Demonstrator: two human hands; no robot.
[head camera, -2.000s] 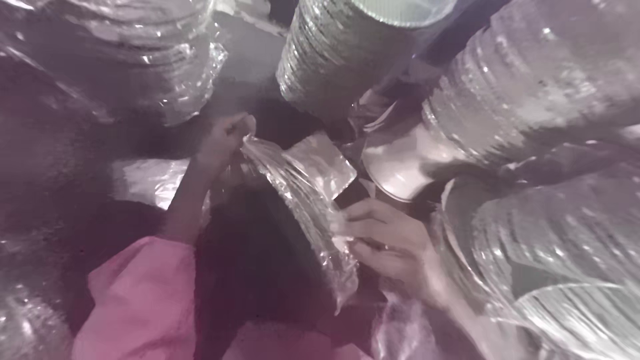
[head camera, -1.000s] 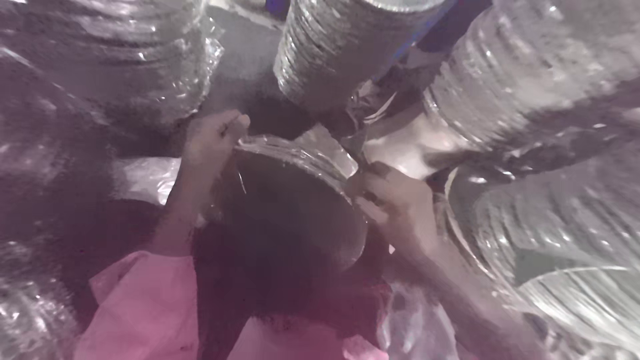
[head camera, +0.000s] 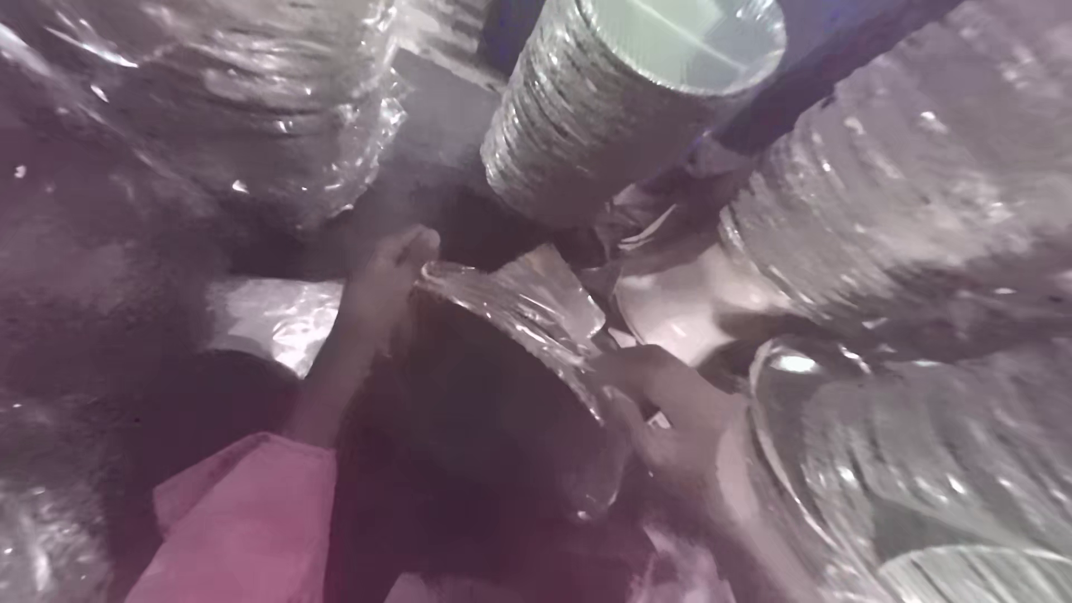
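Note:
A clear plastic bag (head camera: 536, 331) stretches between my hands, with a shiny, crinkled edge. My left hand (head camera: 402, 260), closed on the bag's far left corner, is at the centre left, beyond a pink sleeve. My right hand (head camera: 670, 402) grips the bag's right side, its fingertips partly hidden by the film and shadow. Below the shiny edge, a large dark rounded area lies between my forearms; whether it is the bag's opening or something inside cannot be told. The picture is dim and blurred.
Tall stacks of round, ridged items in clear wrap stand at the upper left (head camera: 276, 92), the top middle (head camera: 578, 109), the upper right (head camera: 913, 167) and the lower right (head camera: 938, 452). A shiny plastic piece (head camera: 285, 314) lies left of my left forearm.
One second ago the film's edge curved in a wider arch with my right hand higher; now my right hand is lower and the edge slopes down toward it.

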